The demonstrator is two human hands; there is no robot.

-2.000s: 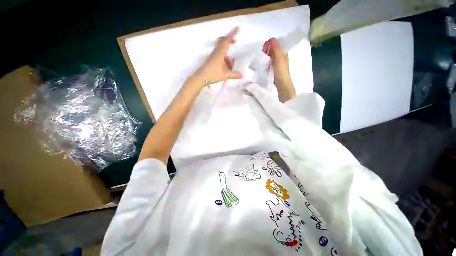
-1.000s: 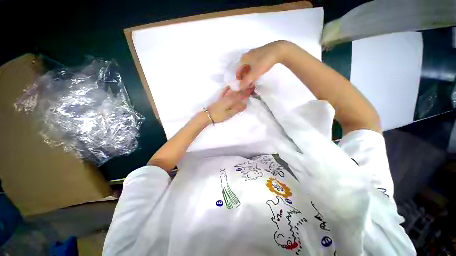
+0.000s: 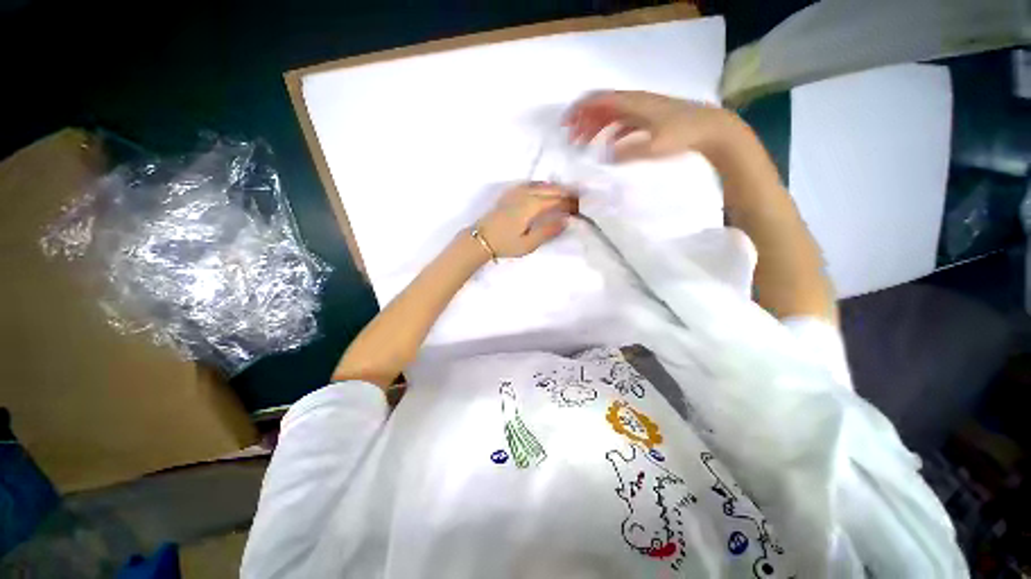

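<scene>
A white wrapping sheet lies on the sheet stack in front of me. A bulky white wrapped bundle runs from the middle of the sheet down to the right, across my shirt. My left hand, with a bracelet at the wrist, has its thumb and fingers closed on the bundle's upper end. My right hand is blurred, just above and to the right of it, over the sheet with its fingers bent. Whether it holds a sheet fold is unclear. The product inside the bundle is hidden.
Brown cardboard backing edges the stack. Crumpled clear plastic lies at left on brown cardboard. A second white sheet stack is at right. A long pale sleeved product crosses the upper right. The bench is dark green.
Over two seconds, my left hand has come down onto the bundle's end. My right arm has swung out over the sheet; since one second ago, my right hand has moved up and right from my left.
</scene>
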